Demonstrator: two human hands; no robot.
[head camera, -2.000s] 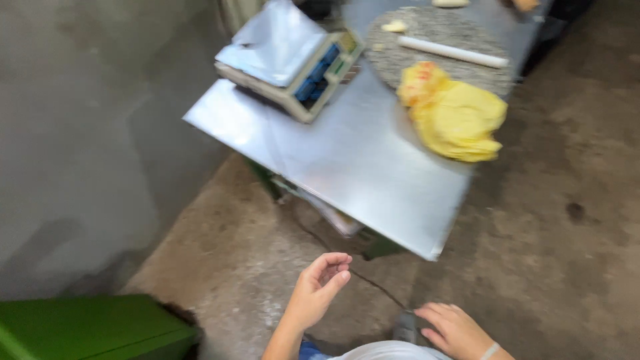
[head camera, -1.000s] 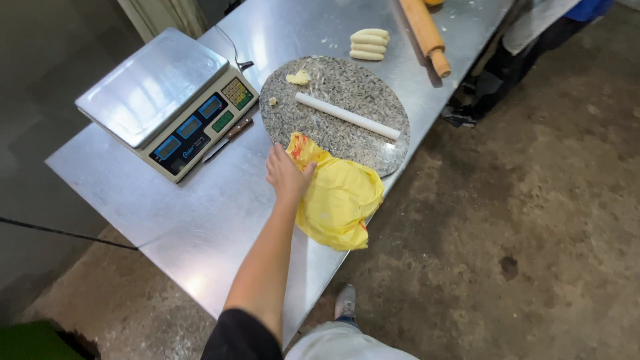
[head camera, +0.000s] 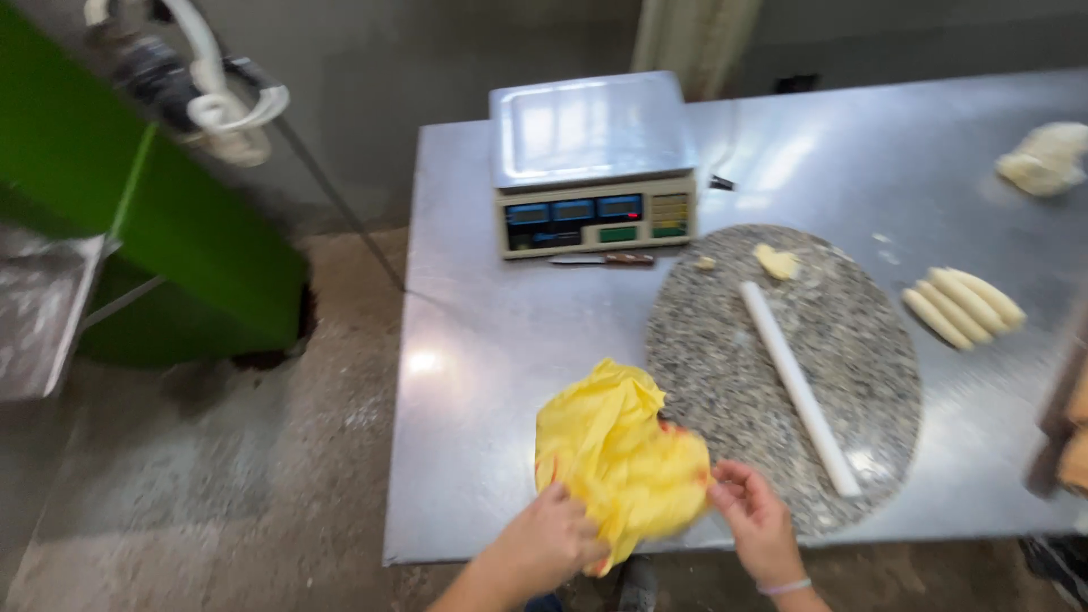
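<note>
A crumpled yellow plastic bag (head camera: 625, 459) with red marks lies at the near edge of the metal table, partly against the round granite slab (head camera: 705, 365). My left hand (head camera: 557, 531) grips its lower left part, and my right hand (head camera: 752, 514), with a band at the wrist, pinches its right edge. On the slab rest a white rolling rod (head camera: 799, 387), a lump of dough (head camera: 776, 262) and a smaller dough piece (head camera: 705, 263). Left of the slab, a knife with a brown handle (head camera: 629, 259) lies in front of the digital scale (head camera: 595, 166).
Several dough rolls (head camera: 963, 308) lie side by side right of the slab on the metal table (head camera: 476, 340). A wrapped pale lump (head camera: 1045, 160) sits at the back right. Brown rolling pins, blurred, are at the right edge. A green machine (head camera: 195, 246) stands on the left, near a cable.
The view has swung left. One second ago one hand reached to the yellow bag beside the slab; now both hands hold it, and it has shifted off the slab's near side.
</note>
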